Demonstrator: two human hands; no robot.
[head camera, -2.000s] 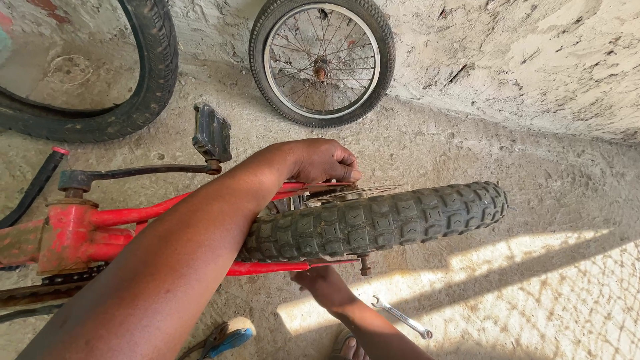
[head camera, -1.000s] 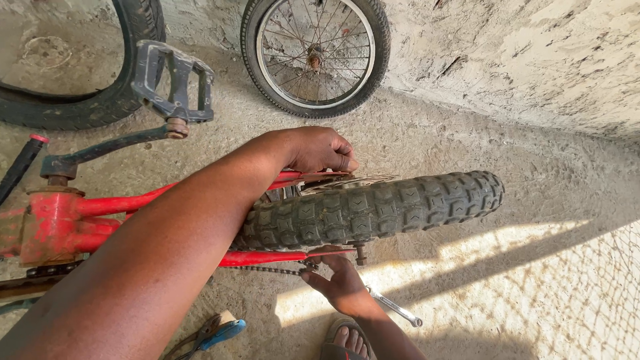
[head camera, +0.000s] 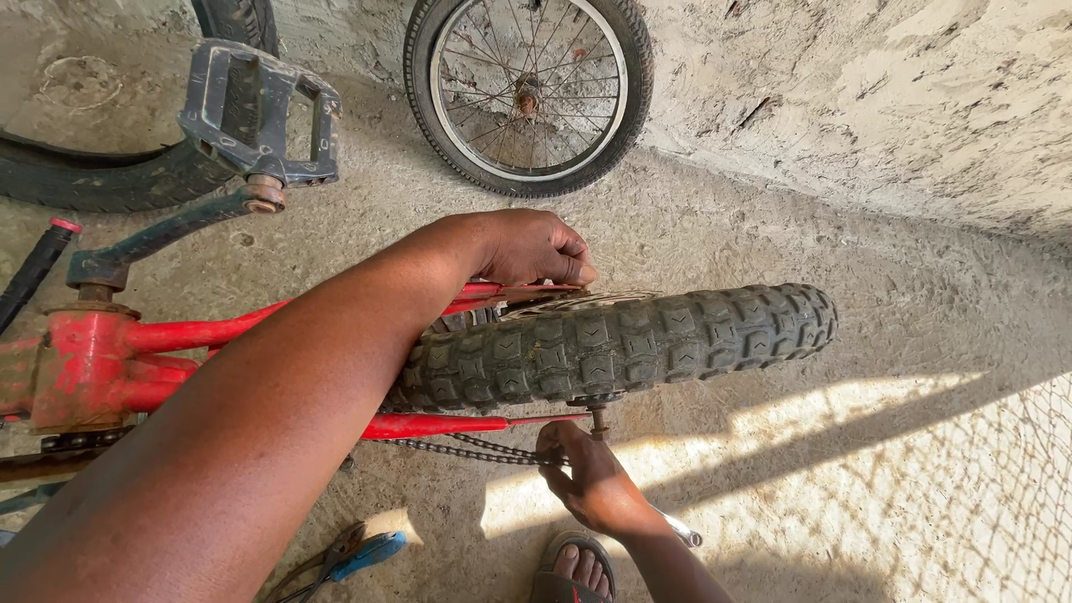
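A red bicycle frame (head camera: 84, 364) lies across the left of the head view, its knobby-tyred wheel (head camera: 620, 343) between the two rear stays. Across the frame reaches my left hand (head camera: 536, 251), its fingers closed on the end of the upper red stay (head camera: 486, 293), beside the wheel's disc or sprocket. Below the wheel my right hand (head camera: 586, 477) holds the bicycle chain (head camera: 494, 454) between thumb and fingers, close to the threaded axle end (head camera: 599, 419) and the lower stay's tip (head camera: 536, 420). My left forearm hides part of the frame and wheel.
A spoked wheel (head camera: 529, 174) leans by the rough wall, with a loose tyre (head camera: 117, 180) at upper left. The crank's black pedal (head camera: 260, 117) sticks up. On the concrete floor lie a wrench (head camera: 687, 532), partly behind my right forearm, and blue-handled pliers (head camera: 368, 554), near a sandalled foot (head camera: 578, 565).
My right hand has come out from beneath the lower stay and now has the chain in its fingers. The pedal and crank have turned in view. My left hand stays at the upper stay.
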